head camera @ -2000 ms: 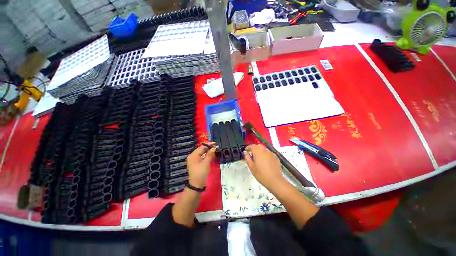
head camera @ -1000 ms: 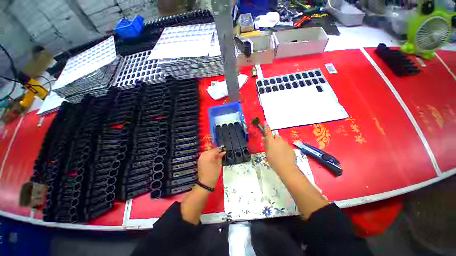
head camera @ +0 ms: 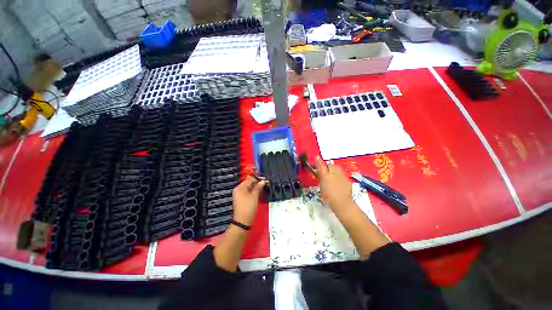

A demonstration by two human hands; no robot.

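Several black tubular housings (head camera: pixel 280 172) lie side by side, their far ends in the blue parts bin (head camera: pixel 273 134) and their open ends towards me over the pale work pad (head camera: pixel 315 227). My left hand (head camera: pixel 247 197) is at the left side of the housings, its fingertips pinching a tiny dark part too small to make out. My right hand (head camera: pixel 335 181) is to the right of the housings, closed on the hammer. The hammer's dark head (head camera: pixel 303 158) shows beyond my fingertips, close to the right side of the bin; its handle is mostly hidden by my hand.
Rows of black housings (head camera: pixel 139 181) fill the left. A metal post (head camera: pixel 278 66) stands behind the bin. A white sheet with black pads (head camera: pixel 360 130) and a utility knife (head camera: pixel 380 192) lie right. Grid trays (head camera: pixel 166 85), white boxes (head camera: pixel 361 59) and a green fan (head camera: pixel 513 45) stand farther back.
My right hand has left the ends of the housings and taken hold of the hammer, lifting it from its slantwise place on the right. My left hand stays beside the housings.
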